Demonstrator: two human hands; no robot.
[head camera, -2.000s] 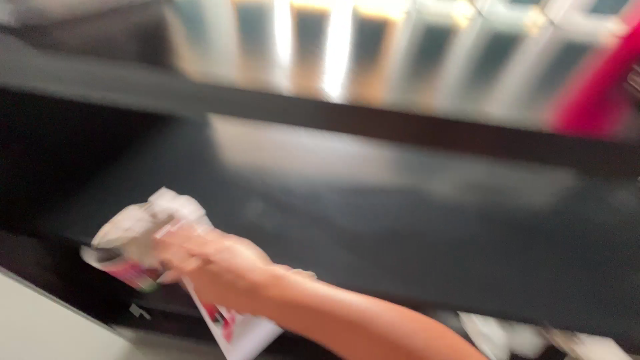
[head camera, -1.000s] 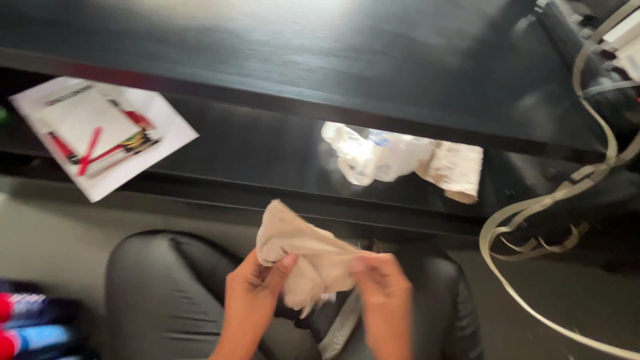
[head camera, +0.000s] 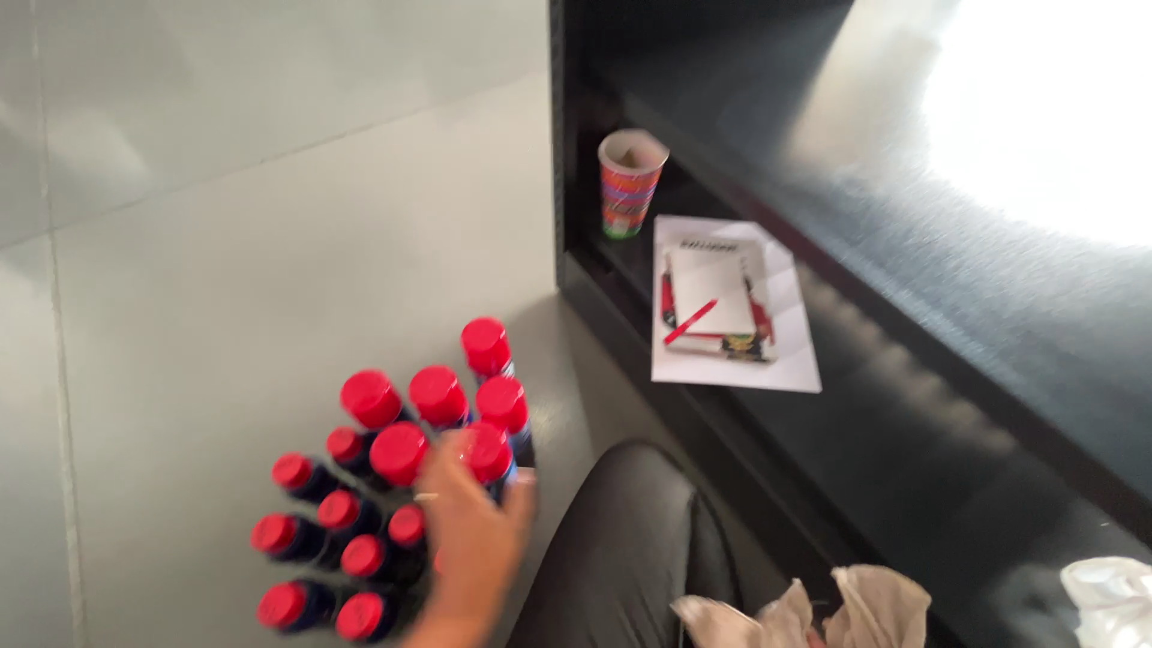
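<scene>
My left hand (head camera: 472, 526) reaches over a group of dark bottles with red caps (head camera: 363, 555) on the floor. Its blurred fingers are around or beside one larger red-capped bottle (head camera: 489, 453); whether they grip it cannot be told. At the bottom edge, my right hand (head camera: 815, 639) is nearly all hidden behind a crumpled beige cloth (head camera: 877, 605), and only a bit of finger shows against it. The bottles stand upright, close together, some with larger caps than others.
The black shelf unit (head camera: 720, 432) holds a patterned paper cup (head camera: 630, 184), white papers (head camera: 792, 360) under a notepad (head camera: 711, 286) with a red pen (head camera: 691, 321), and a crumpled white plastic bag (head camera: 1111, 598). My bent knee (head camera: 630, 531) is between bottles and shelf. Grey floor (head camera: 270, 243) lies left.
The view has swung left. My left hand has let go of the beige cloth, which both hands held a second ago, and has moved left over the bottles.
</scene>
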